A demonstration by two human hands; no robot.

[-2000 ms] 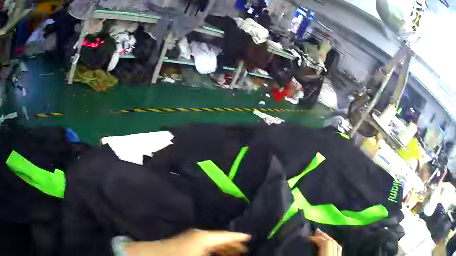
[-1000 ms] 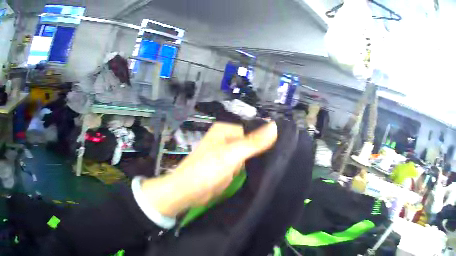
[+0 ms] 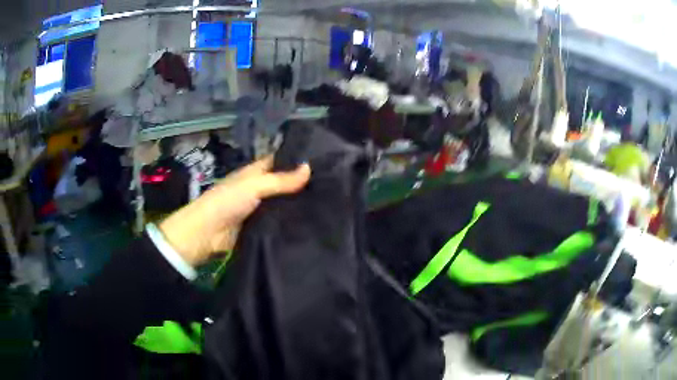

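Note:
My left hand [image 3: 231, 208], with a pale band at the wrist, holds up a black garment [image 3: 312, 274] by its upper edge, thumb over the cloth. The cloth hangs down towards the bottom of the picture, slightly shiny and wrinkled. A bright green patch [image 3: 171, 338] shows at its lower left. To the right lies a pile of black garments [image 3: 519, 215] with bright green curved bands. My right hand is not in view. Part of a sewing machine [image 3: 570, 334], pale and blurred, shows at the lower right.
Shelves with cloth [image 3: 185, 128] stand behind, across a green floor [image 3: 74, 256]. At the right are a pale table [image 3: 653, 256], small upright items and a yellow-green bundle [image 3: 627, 159]. Upright poles [image 3: 536, 96] rise behind the pile.
My left hand rose with the black cloth, then moved left and slightly down. My right hand, seen at the pile two seconds ago, is out of view. The view has tilted up and shifted.

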